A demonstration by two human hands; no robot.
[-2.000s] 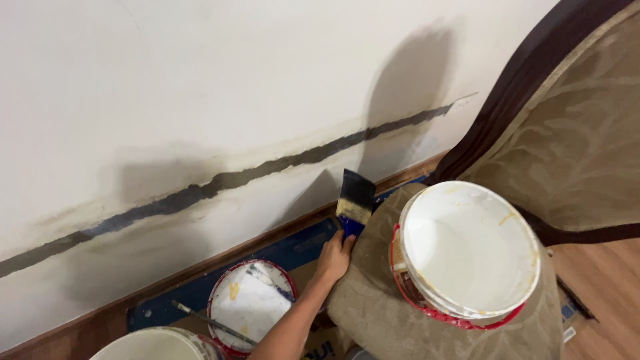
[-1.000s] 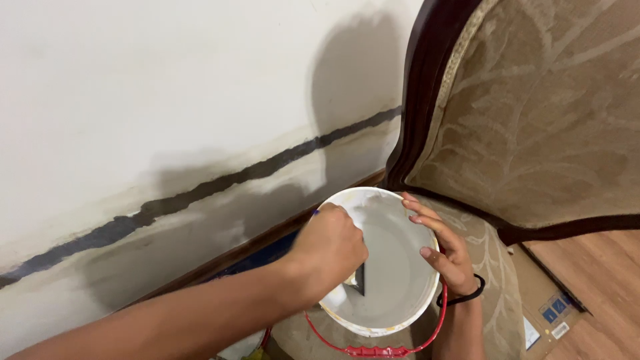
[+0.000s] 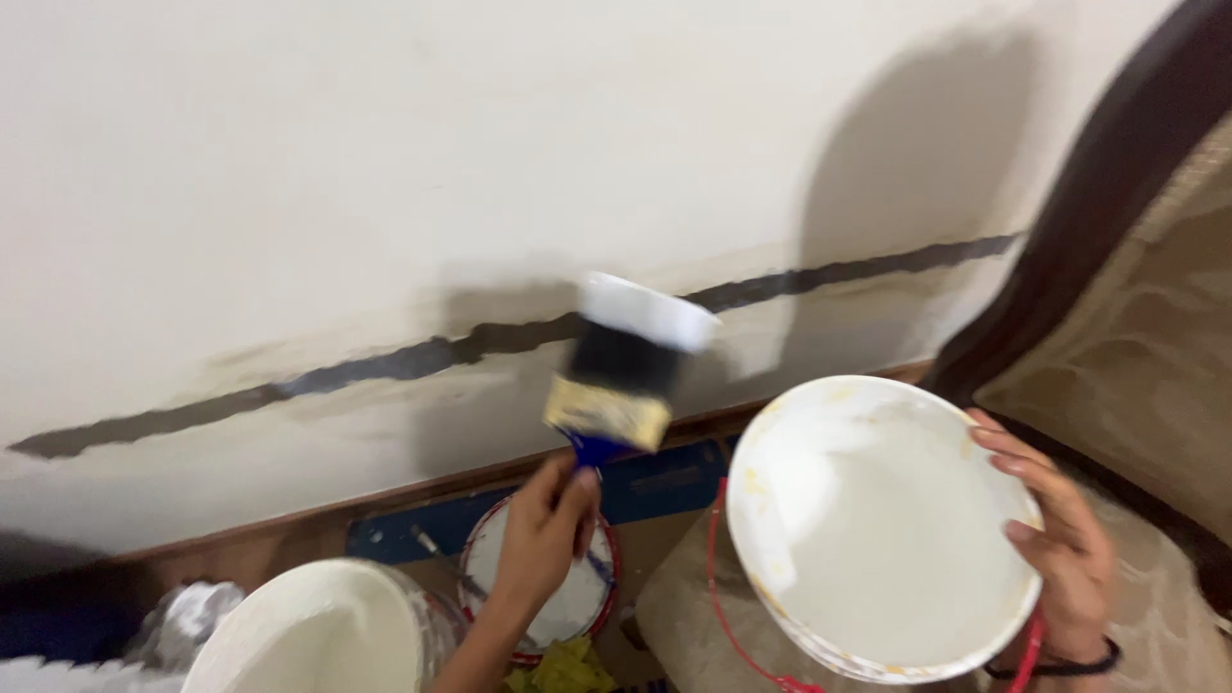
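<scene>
My left hand (image 3: 551, 529) grips the blue handle of a wide paintbrush (image 3: 621, 371), whose dark bristles carry white paint at the tip. The brush is raised in front of a white wall (image 3: 433, 173), overlapping the view of a long ragged dark strip (image 3: 366, 371) across it. My right hand (image 3: 1059, 539) holds the rim of a white bucket (image 3: 885, 539) with whitish paint inside, tilted above the chair seat; its red handle hangs down. Whether bristles touch the wall cannot be told.
A second white bucket (image 3: 318, 626) stands at the lower left, near crumpled clear plastic (image 3: 192, 616). A round white lid with a red edge (image 3: 539, 597) lies by the skirting, with a thin brush on it and yellow cloth (image 3: 568, 667) beside it. A wood-framed upholstered chair (image 3: 1088, 212) stands at right.
The brush has come up out of the bucket, moving left toward the wall, its tip now white; two seconds ago the bristles looked dark. My right hand still holds the bucket rim.
</scene>
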